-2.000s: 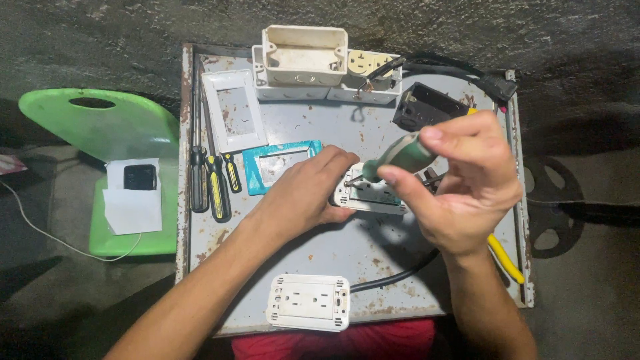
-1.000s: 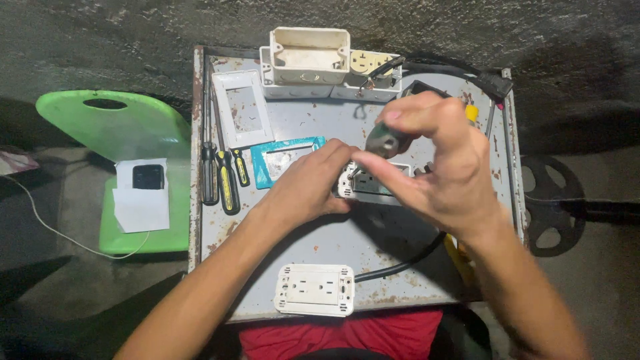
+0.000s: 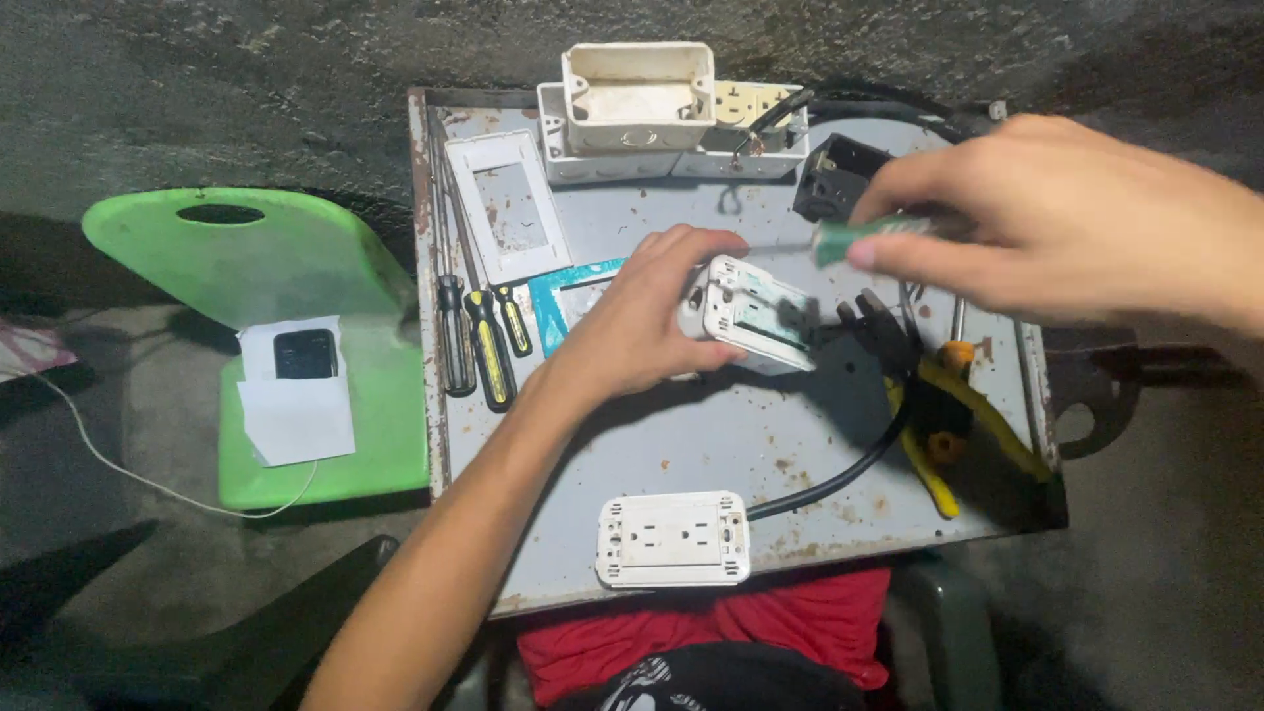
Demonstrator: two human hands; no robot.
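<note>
My left hand [image 3: 657, 316] grips a white electrical box with an outlet frame [image 3: 760, 311] on its face, tilted above the metal table. A teal-green outlet part shows inside the frame. My right hand [image 3: 1047, 227] holds a screwdriver by its green handle [image 3: 864, 237]. Its shaft points left, above the box, and the tip is near my left index finger; whether they touch is unclear. Closer to my body, a white duplex outlet [image 3: 673, 539] lies on the table, with a black cable [image 3: 839, 481] running from its right side.
Three screwdrivers [image 3: 491, 351], a white cover plate [image 3: 509, 207] and a teal frame [image 3: 553, 316] lie at left. White boxes [image 3: 637, 99] stand at the back, with a black box [image 3: 839, 178] to their right. Yellow-handled pliers [image 3: 923, 434] lie at right. A green chair [image 3: 326, 425] stands beside the table.
My right hand has moved right, drawing the screwdriver away from the outlet frame, where it was held earlier. The box is now lifted and tilted in my left hand.
</note>
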